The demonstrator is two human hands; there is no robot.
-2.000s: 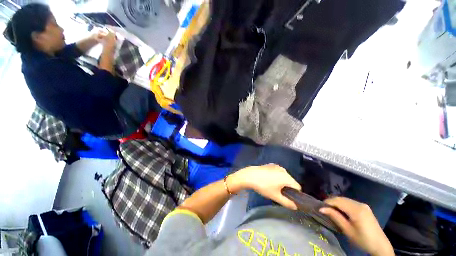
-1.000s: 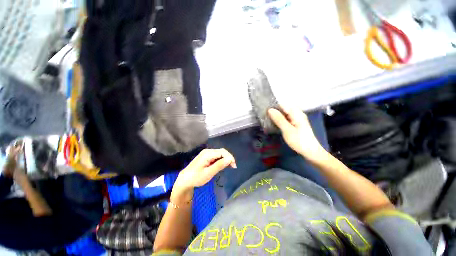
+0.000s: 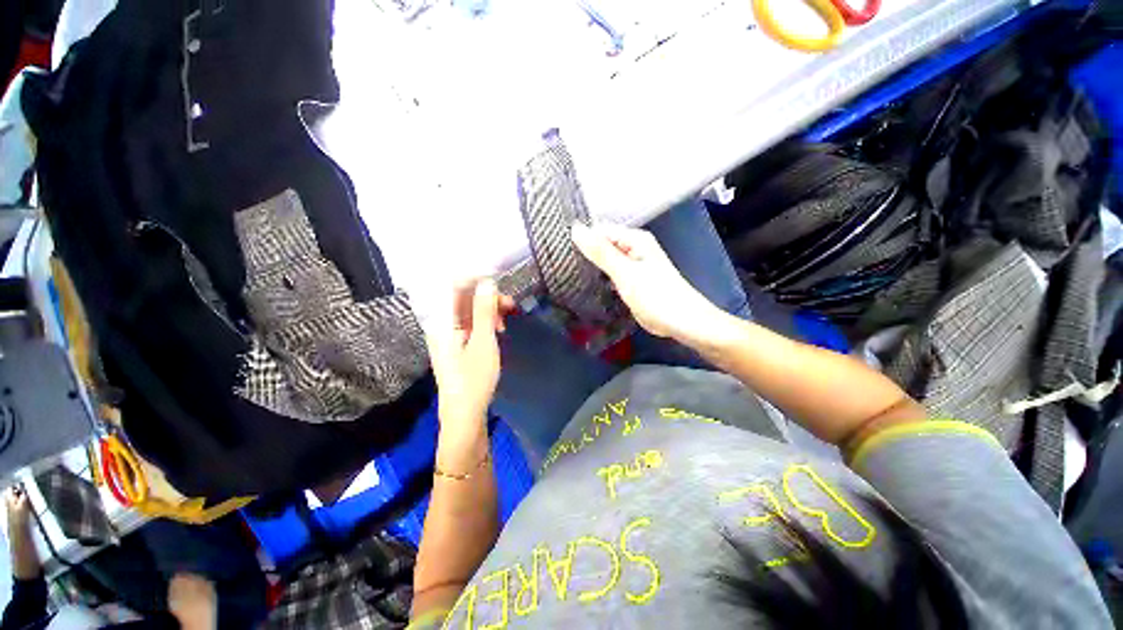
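Observation:
A narrow grey-check strip (image 3: 554, 209) hangs over the front edge of the white table, its far end lying on the tabletop. My right hand (image 3: 628, 273) pinches its right edge between thumb and fingers. My left hand (image 3: 470, 351) is at the table edge, just left of the strip, with its fingers curled upward; whether it holds part of the strip cannot be told. The black garment panel (image 3: 111, 160) covers the table's left side. A crumpled grey-check piece (image 3: 326, 332) lies on its lower part.
Scissors (image 3: 807, 22) with orange and red loops lie at the top right, cut by the frame edge. More scissors (image 3: 121, 474) lie at left. Black and grey-check pieces (image 3: 837, 234) are heaped at right. Another person's arm (image 3: 22, 554) shows at lower left.
My left hand has moved up to the table edge beside the strip. My right hand still holds the strip. The view has shifted, bringing the heap at right further into view.

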